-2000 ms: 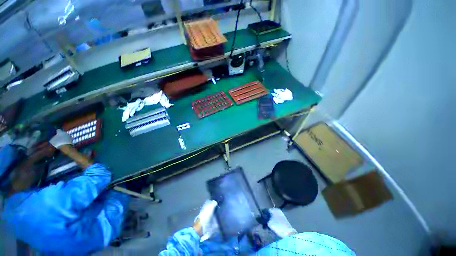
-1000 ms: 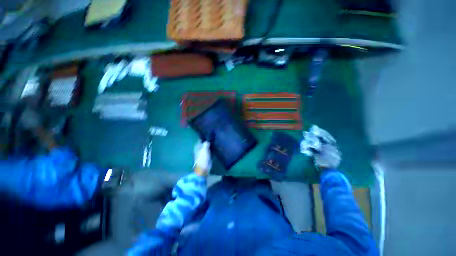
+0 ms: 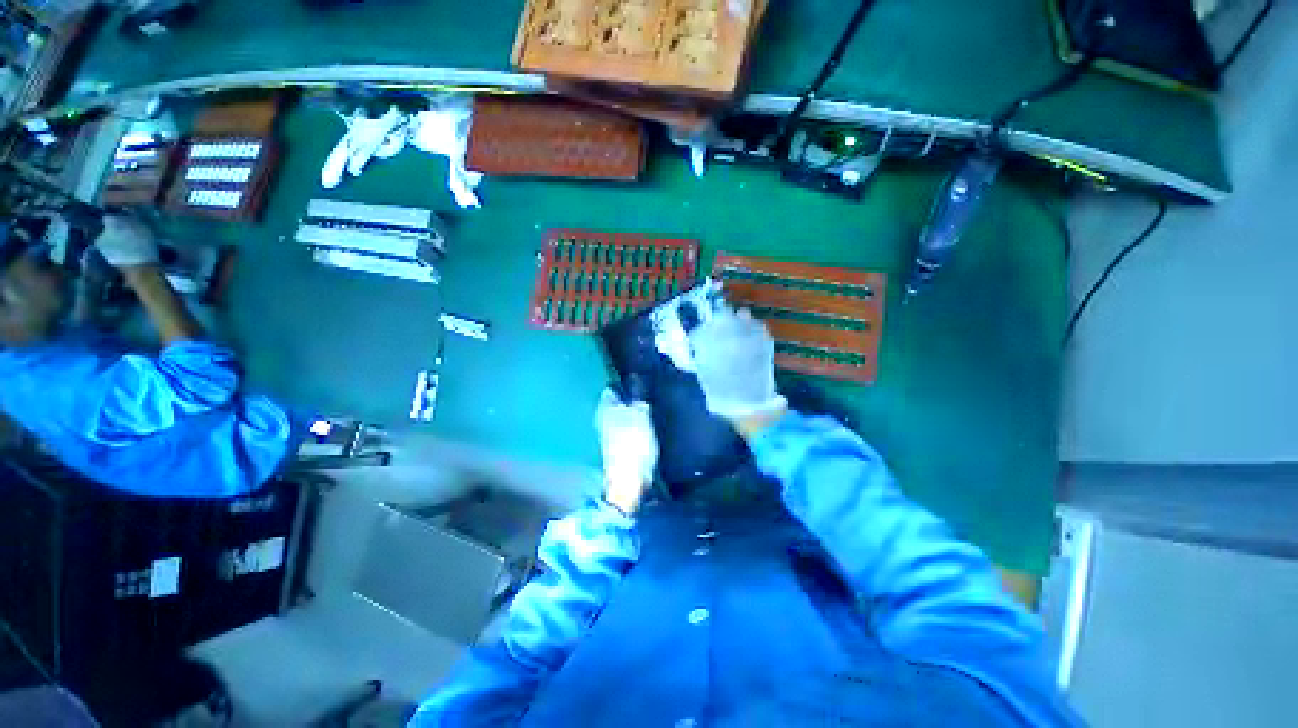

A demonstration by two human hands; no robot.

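A black parts tray [image 3: 693, 427] is tilted in front of my body at the bench's front edge. My gloved left hand [image 3: 626, 448] grips its left side. My gloved right hand [image 3: 735, 364] holds a crumpled white cloth [image 3: 681, 316] against the tray's upper part. The cloth may be a spare glove; glove and cloth blend together. My right hand and sleeve hide part of the tray. An orange-brown tray with rows of short dark parts [image 3: 615, 279] lies behind it, and one with three long dark rows [image 3: 826, 316] lies to its right.
An electric screwdriver [image 3: 951, 213] hangs at the rear right. Silver finned bars [image 3: 373, 238], white gloves [image 3: 373, 140] and toothed strips [image 3: 464, 327] lie left. Stacked orange trays [image 3: 641, 43] stand on the shelf. Another person's blue sleeve [image 3: 143, 413] is at left, above black crates [image 3: 171, 555].
The black tray came from over the floor to the bench edge. My right hand let go of it, reached the white cloth at the right, and brought it onto the tray. The view moved closer to the bench.
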